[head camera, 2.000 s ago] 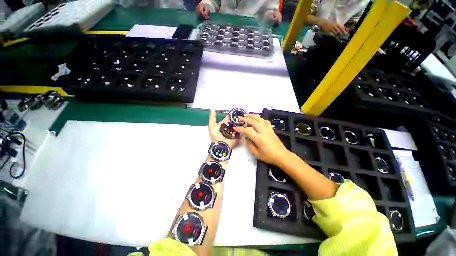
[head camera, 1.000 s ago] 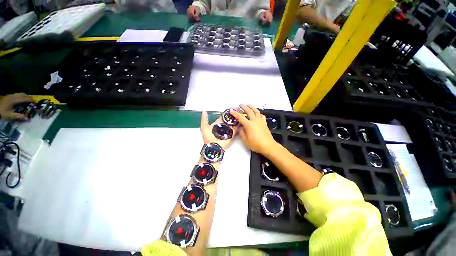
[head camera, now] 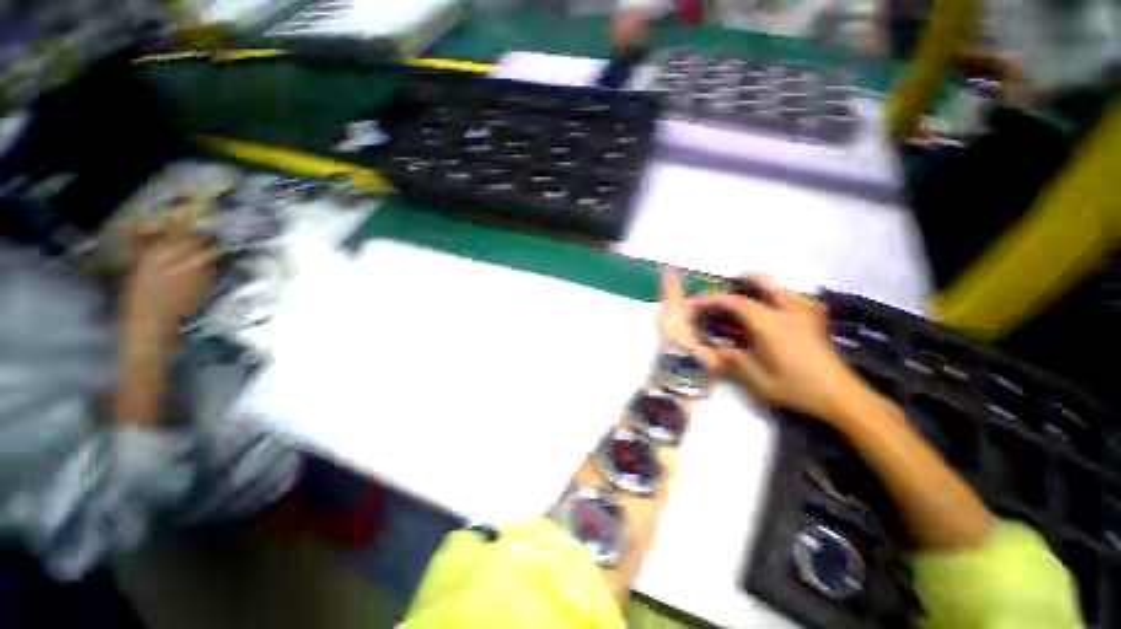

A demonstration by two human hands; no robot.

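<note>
The picture is blurred. My left hand [head camera: 676,315] is palm up with the thumb raised, and a round watch head [head camera: 723,327] with a red glow rests in it. My right hand [head camera: 799,354] has its fingers on this watch head. Another dark round shape [head camera: 750,293] is partly hidden behind my right fingers. Several more watch heads lie in a row along my left forearm, from the one at the wrist [head camera: 682,371] to the one near the yellow sleeve [head camera: 595,525]; some glow red.
A black foam tray [head camera: 765,541] with watch heads lies under my right forearm. A white sheet [head camera: 467,369] lies left of my arm. A second dark tray [head camera: 529,148], a blister tray [head camera: 756,92] and yellow posts [head camera: 1045,246] stand beyond. Another person's hand [head camera: 170,277] is at left.
The view has swung left, so the bench things sit further right and the neighbour's arm shows more. My right fingers have shifted from the upper watch head to the one in my palm.
</note>
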